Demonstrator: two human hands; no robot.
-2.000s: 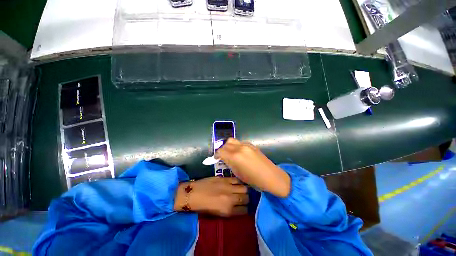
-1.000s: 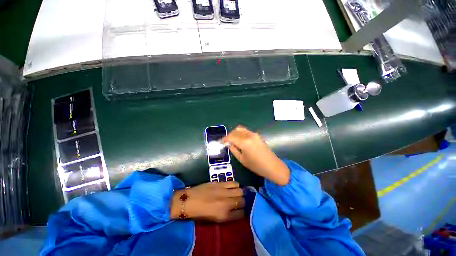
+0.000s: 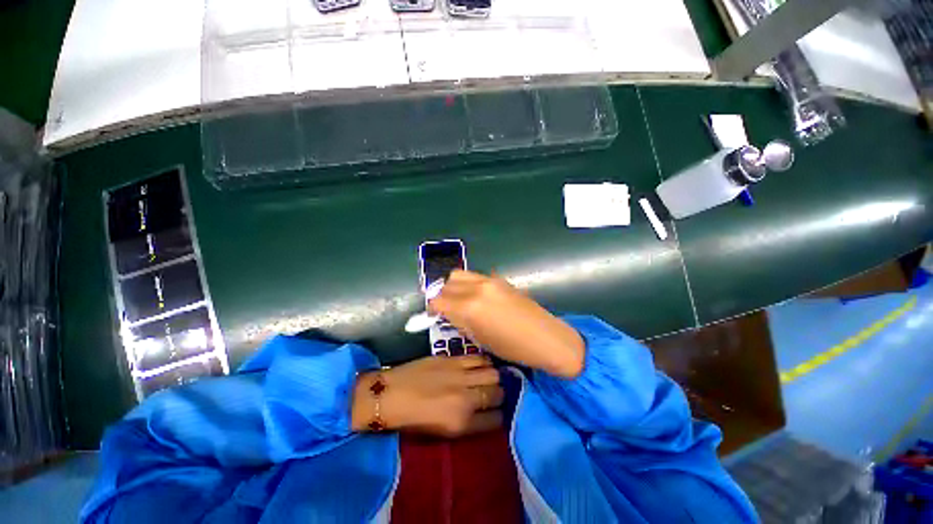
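Observation:
An open flip phone (image 3: 444, 258) lies on the green mat in front of me, dark screen at the top, keypad nearest me. My right hand (image 3: 469, 305) is over the lower screen, its fingertips closed on a small white wiping cloth (image 3: 420, 321) that sticks out to the left. My left hand (image 3: 442, 394) lies at the phone's near end and covers the lower keypad edge. Whether its fingers grip the phone is hidden.
A film sheet (image 3: 164, 292) lies at left. A clear blister tray (image 3: 399, 128) is behind the phone, with phones (image 3: 412, 4) on the white board. At right are a white card (image 3: 596, 205), a small white stick (image 3: 653, 219) and a dispenser bottle (image 3: 706, 185). Stacked trays (image 3: 31, 287) stand far left.
My right hand has moved down from the upper screen to the hinge area with the white cloth. My left hand stays at the keypad end. The view has shifted slightly.

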